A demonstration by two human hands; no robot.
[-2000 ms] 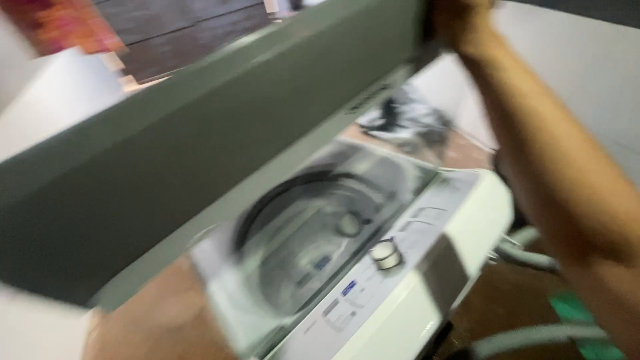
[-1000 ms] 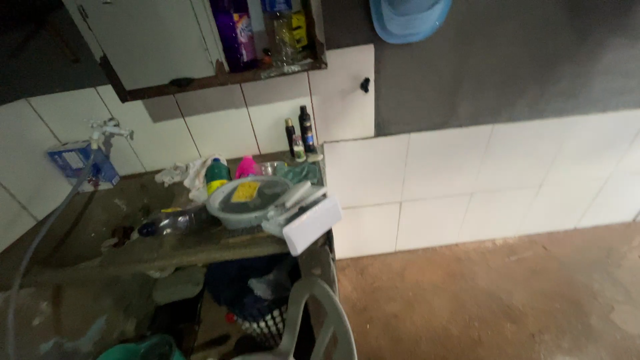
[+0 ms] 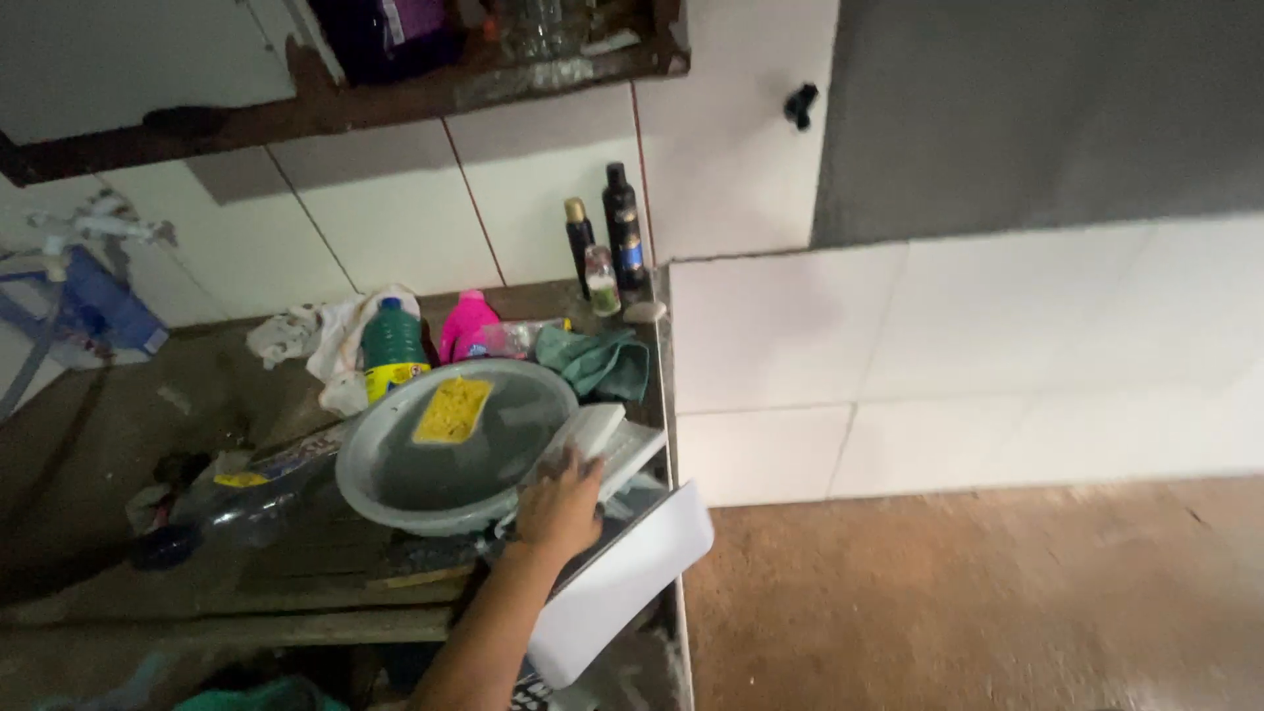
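Note:
My left hand (image 3: 561,506) reaches in from the bottom, palm down, its fingers against a long white plastic piece (image 3: 591,431) at the right rim of a round grey basin (image 3: 357,474). Whether the fingers close around the piece cannot be made out. Inside the basin, toward its far side, is a yellow sponge-like block (image 3: 452,410). A second whitish piece (image 3: 632,456) lies beside the first. Below and right of the hand, a white panel with rounded corners (image 3: 622,591) lies tilted near the counter's edge. My right hand is out of view.
Behind the basin stand a green bottle (image 3: 393,341), a pink bottle (image 3: 468,326) and a green cloth (image 3: 597,363). Dark slim bottles (image 3: 624,232) stand by the tiled wall. A clear plastic bottle (image 3: 252,509) lies left. A wooden cabinet (image 3: 395,114) hangs above; a tap (image 3: 109,225) is at left.
The view has swung from the washing machine, where an arm was at its raised lid, to the counter and has come closer. My left hand has come in at the basin's right side.

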